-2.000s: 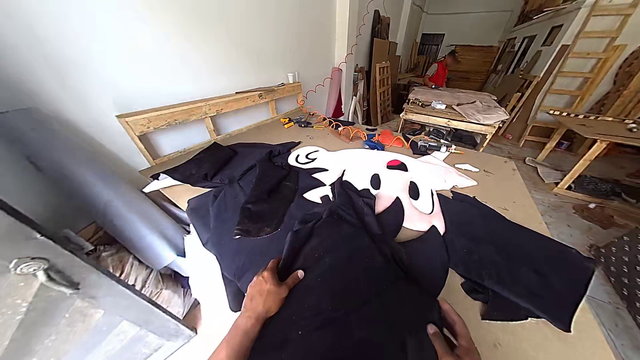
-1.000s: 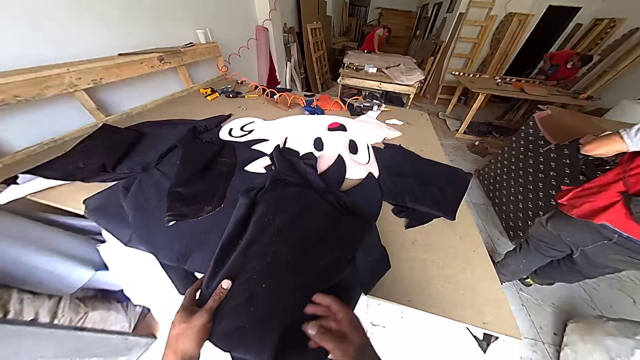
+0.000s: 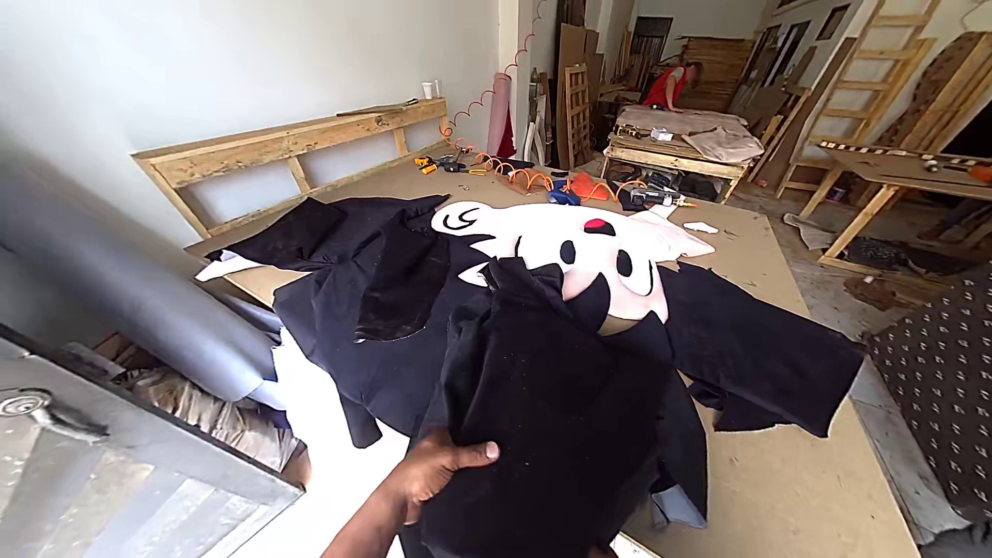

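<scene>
Black fabric [image 3: 542, 403] hangs over the near edge of the worktable. My left hand [image 3: 434, 469] grips its left side, thumb on top and fingers beneath. Of my right hand only a sliver [image 3: 601, 552] shows at the bottom edge; the fabric hides the rest. Beyond lies a white plush piece [image 3: 535, 232] with black oval eyes, a red-and-black mouth and curled black lines. More black cloth [image 3: 759, 349] spreads to the right, and further dark pieces [image 3: 403, 279] lie folded on the left.
The tabletop [image 3: 806, 488] has a wooden frame [image 3: 294, 147] along its wall side. An orange coiled hose [image 3: 527, 180], yellow-and-black tools [image 3: 442, 164] and a blue tool [image 3: 564, 194] are at the far end. Grey rolls [image 3: 139, 287] and a metal door [image 3: 116, 473] stand left. A person in red works beyond.
The right hand, visible over the fabric a second ago, is now almost wholly hidden. The view has swung left again, and the nearer person in red at the right is out of view.
</scene>
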